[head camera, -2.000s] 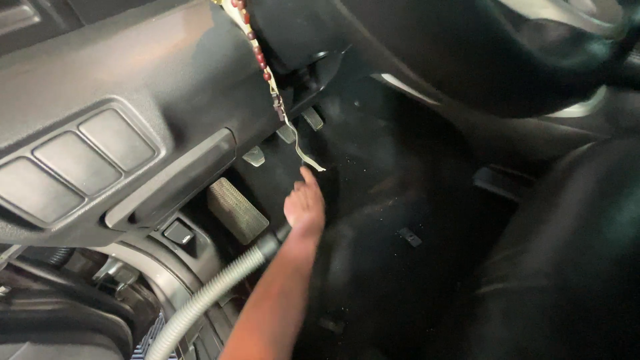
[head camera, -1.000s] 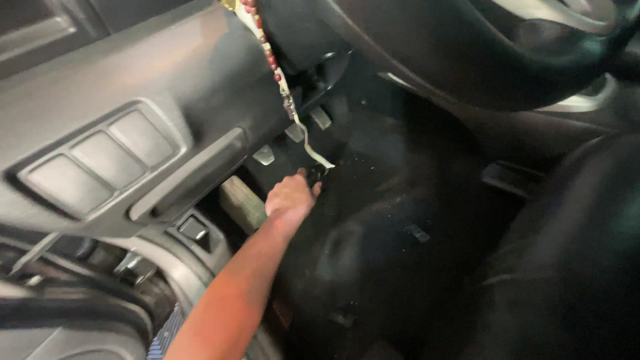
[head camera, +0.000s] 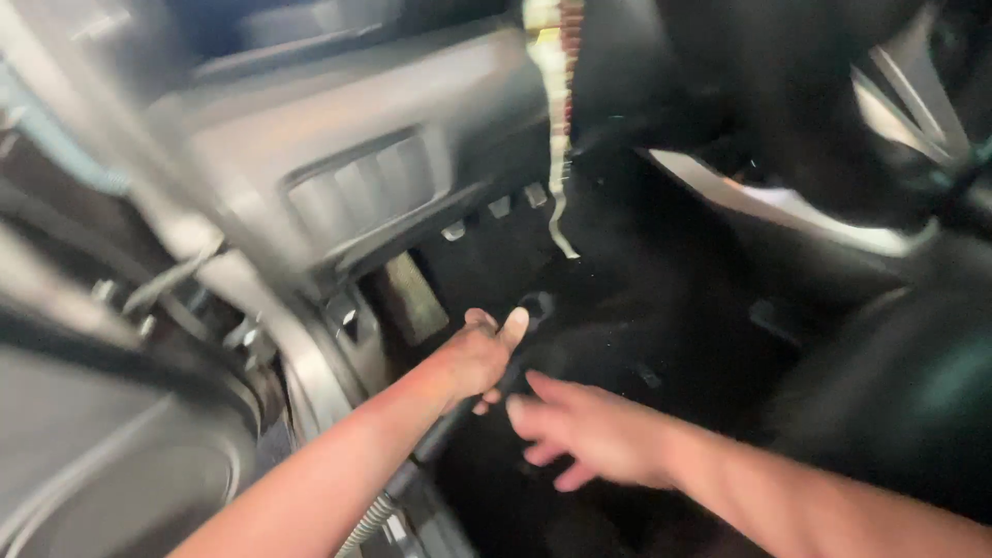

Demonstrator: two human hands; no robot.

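My left hand [head camera: 482, 358] is closed round a dark vacuum nozzle [head camera: 535, 308], whose round end shows just past the thumb. Close by on the right, my right hand [head camera: 577, 430] is blurred, its fingers spread and holding nothing. A ribbed grey hose [head camera: 370, 525] shows beneath my left forearm. Under both hands lies the dark floor of a car's driver footwell [head camera: 620, 341]. A pale ribbon with red beads [head camera: 559, 139] hangs down in front of the pedals, its loose tip above my left hand.
Pedals [head camera: 500, 206] and a footrest [head camera: 417, 298] stand at the footwell's front. The dashboard panel [head camera: 364, 194] is upper left, the door [head camera: 116, 465] lower left. A dark seat [head camera: 891, 387] is at the right, below the steering wheel [head camera: 806, 101].
My right hand has come into view from the right, beside the left one. The view has swung, showing more of the door side.
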